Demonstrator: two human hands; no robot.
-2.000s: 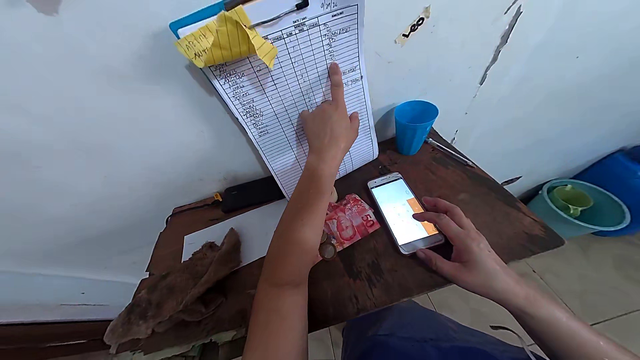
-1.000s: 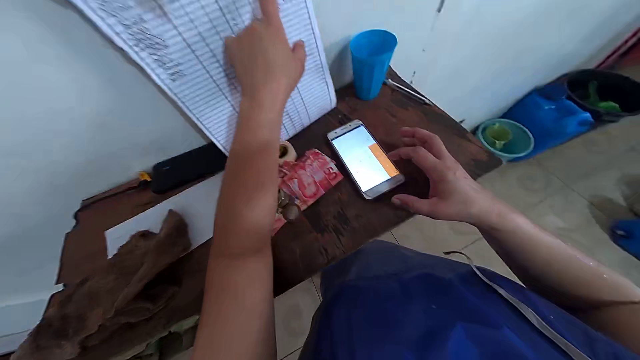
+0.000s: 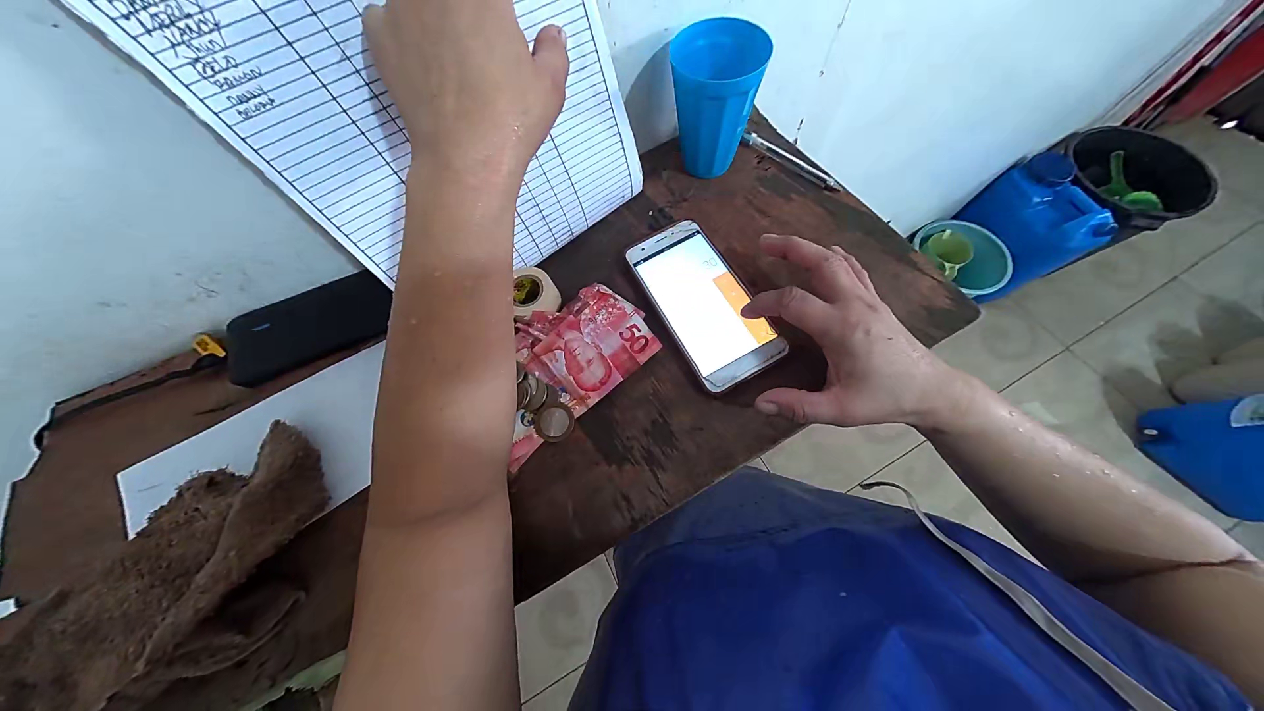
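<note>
My left hand [image 3: 464, 74] lies over a ruled paper form [image 3: 583, 128] with handwriting, which leans against the wall; its fingertips are cut off by the top edge of the view. My right hand [image 3: 849, 336] holds nothing, its fingers apart, with a fingertip at the right edge of a white smartphone's [image 3: 691, 306] lit screen. The phone lies flat on the dark wooden table. Left of it are red banknotes [image 3: 592, 360] with several coins [image 3: 553, 422] on them, partly hidden by my left forearm. A roll of tape [image 3: 534, 292] sits behind the notes.
A blue plastic cup [image 3: 718, 99] and a pen [image 3: 793, 161] stand and lie at the back of the table [image 3: 632, 494]. At left are a black power bank [image 3: 301, 326], white paper [image 3: 341, 434] and a brown cloth [image 3: 197, 563]. Basins [image 3: 987, 252] and a blue jug [image 3: 1037, 212] are on the floor.
Two seconds ago my left index finger pointed at the form's right columns and my right fingers were over the phone screen; my right hand has shifted to its edge. The view has moved closer.
</note>
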